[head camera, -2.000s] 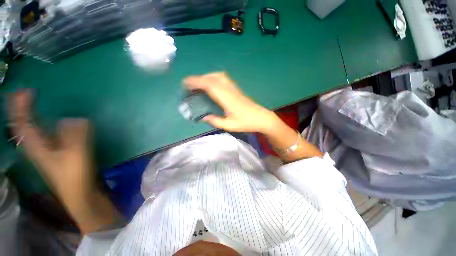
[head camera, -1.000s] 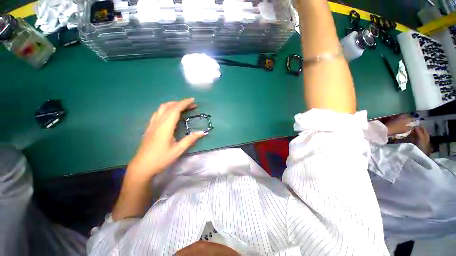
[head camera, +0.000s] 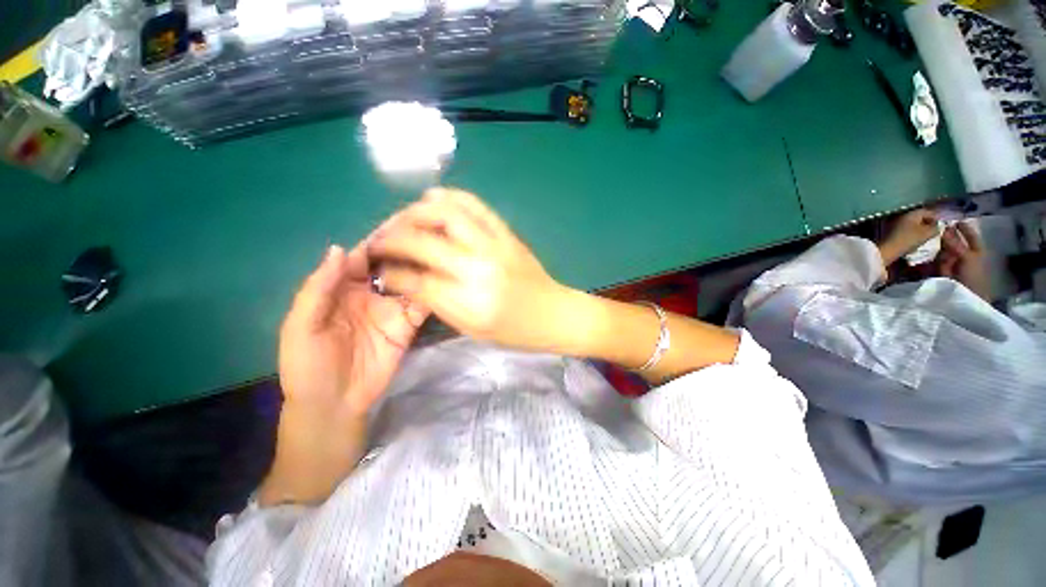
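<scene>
My left hand (head camera: 344, 338) and my right hand (head camera: 470, 269) are together in front of me at the bench's near edge. The left palm faces up and inward, its fingers behind the right ones. The right fingers are bent over it, pinching a small dark shiny part (head camera: 377, 282). Most of what lies between the hands is hidden, and I cannot tell whether the left hand grips anything. A solid black assembled watch head (head camera: 92, 279) lies at the left. An empty black case frame (head camera: 642, 102) lies at the upper right, beside a loose module (head camera: 571, 104).
Stacked clear trays (head camera: 379, 69) stand at the back. A glaring white disc (head camera: 408, 138) and thin black tweezers (head camera: 499, 115) lie before them. A glass bottle (head camera: 40, 132) is left, a dispenser bottle (head camera: 771, 55) right, near a white parts tray (head camera: 986, 103). A seated neighbour (head camera: 883, 344) is right.
My right hand has come back from the far trays to meet my left hand. The case frame seen at my left fingertips is now hidden or not discernible. The camera view has shifted slightly.
</scene>
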